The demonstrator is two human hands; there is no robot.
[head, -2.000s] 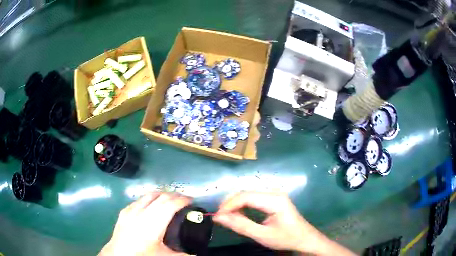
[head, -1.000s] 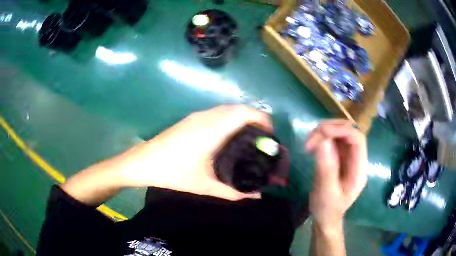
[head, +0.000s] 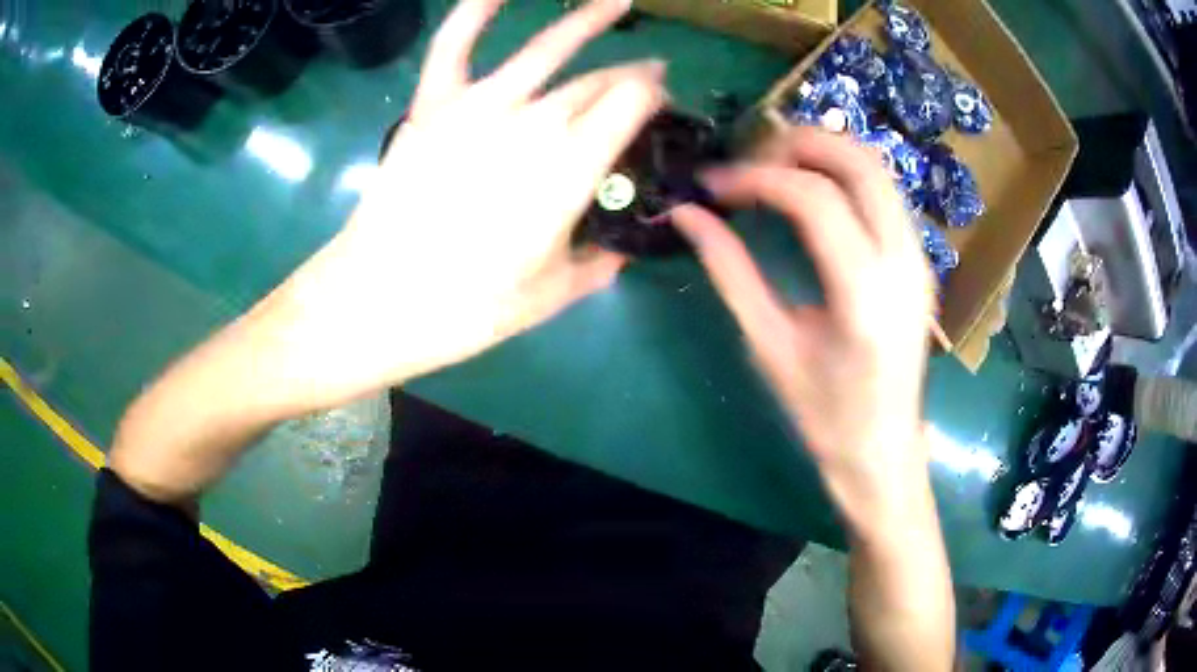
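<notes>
A black cylindrical housing point(head: 659, 158) is tilted in my left hand point(head: 479, 197), its open end facing me. The round pale-green end of a battery cell point(head: 614, 192) shows inside it. My left thumb and index finger are around the housing; the other fingers are spread above. My right hand point(head: 840, 263) is at the right side of the opening, thumb and index fingertip close together on a thin reddish lead wire point(head: 656, 214). The fingertips are slightly blurred. The inner parts near them are dark and partly hidden.
Black housings point(head: 230, 33) stand at the upper left. A cardboard box point(head: 1004, 184) of blue circuit boards point(head: 919, 99) is at the upper right, with part of another box point(head: 761, 20) beside it. The screw feeder point(head: 1116, 250) and black-rimmed end caps point(head: 1070, 440) are at the right. A blue stool point(head: 1030, 630) is below.
My left hand and the housing have moved up and away from my body. My right hand, apart from the housing one second ago, has come up to its opening. The camera view has turned and shifted.
</notes>
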